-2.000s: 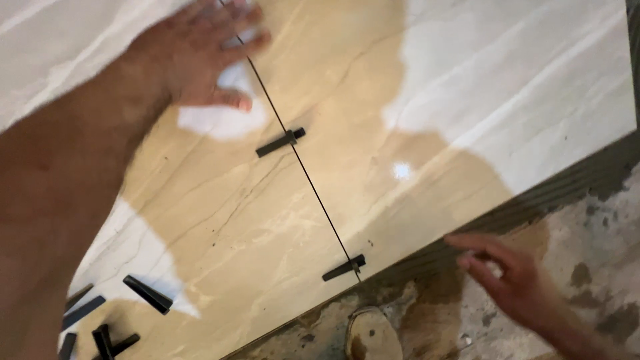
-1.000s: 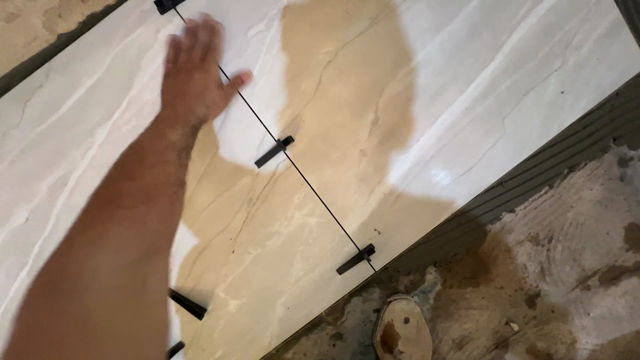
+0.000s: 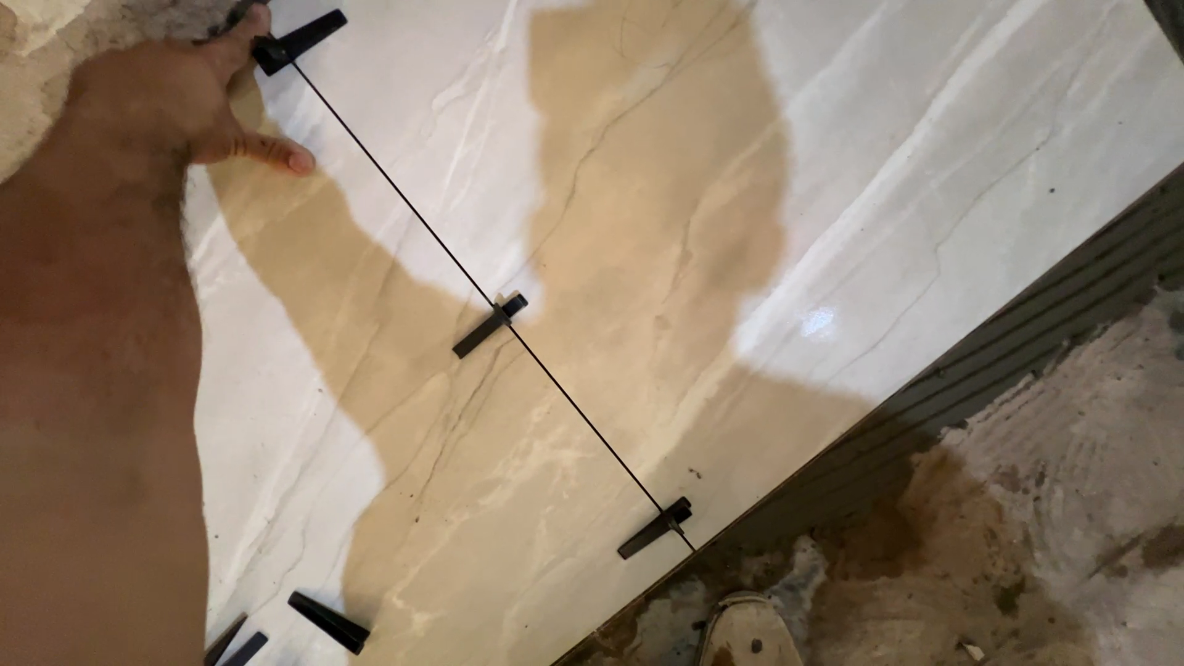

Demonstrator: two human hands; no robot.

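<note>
My left hand (image 3: 217, 106) reaches to the top left, its thumb over a marble-look tile (image 3: 277, 370) and its fingertips beside a black leveling wedge (image 3: 301, 42) at the upper end of the joint. Whether the fingers touch that wedge is unclear. A second black wedge (image 3: 481, 335) crosses the joint midway, and a third black wedge (image 3: 654, 529) sits near its lower end. To the right of the joint lies another marble-look tile (image 3: 879, 139). My right hand is out of the frame.
Loose black wedges (image 3: 328, 622) lie on the tile at the lower left. Ridged mortar (image 3: 1045, 305) runs along the tiles' lower right edge, beside rough, stained floor (image 3: 1082, 462). The tip of a shoe (image 3: 749, 634) shows at the bottom. Shadows fall across both tiles.
My left hand has moved up along the joint to the wedge at its upper end. My right hand, visible at the lower right two seconds ago, has left the view.
</note>
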